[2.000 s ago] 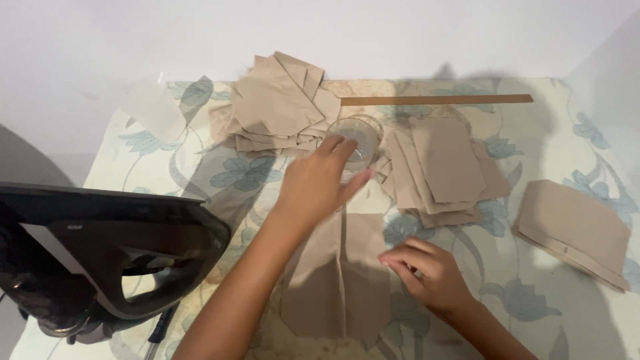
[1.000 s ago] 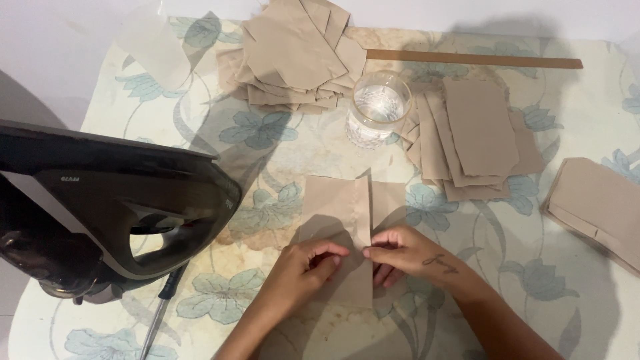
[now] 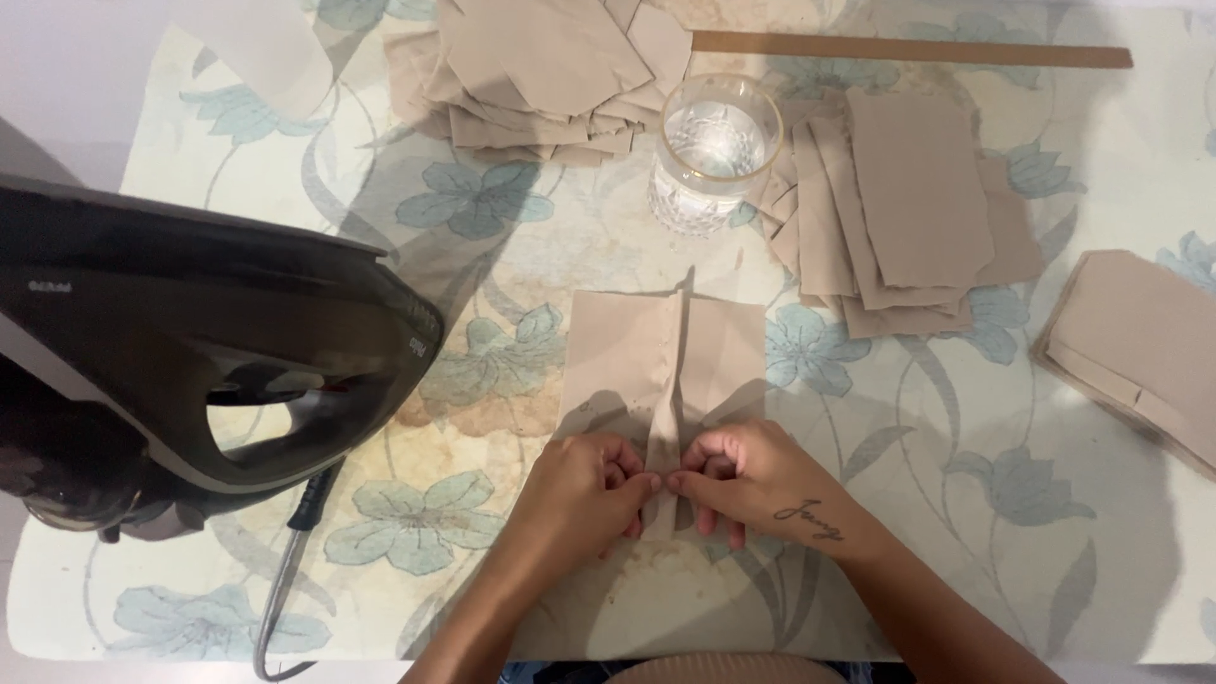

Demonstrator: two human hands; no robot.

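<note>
A beige fabric piece (image 3: pixel 613 351) lies flat on the floral-covered table, with a raised seam (image 3: pixel 668 380) running down its middle. Small dark wet spots show left of the seam. My left hand (image 3: pixel 603 489) pinches the seam's lower part between thumb and fingers. Close beside it, my right hand (image 3: pixel 746 475) pinches the same seam from the right; the thumbs almost touch. Beyond the fabric stands a clear glass of water (image 3: pixel 717 152). The fingertips under the seam are partly hidden.
A black steam iron (image 3: pixel 237 332) stands at the left, its cord (image 3: pixel 283 579) running down. Stacks of beige fabric pieces lie at the back (image 3: pixel 541 66), right of the glass (image 3: pixel 917 190) and far right (image 3: pixel 1149 332). A flat brown strip (image 3: pixel 912 49) lies along the back.
My left hand was at the glass two seconds ago and has come back to the fabric. Both hands now pinch the seam, which stands spread open lower down. The view has tilted downward.
</note>
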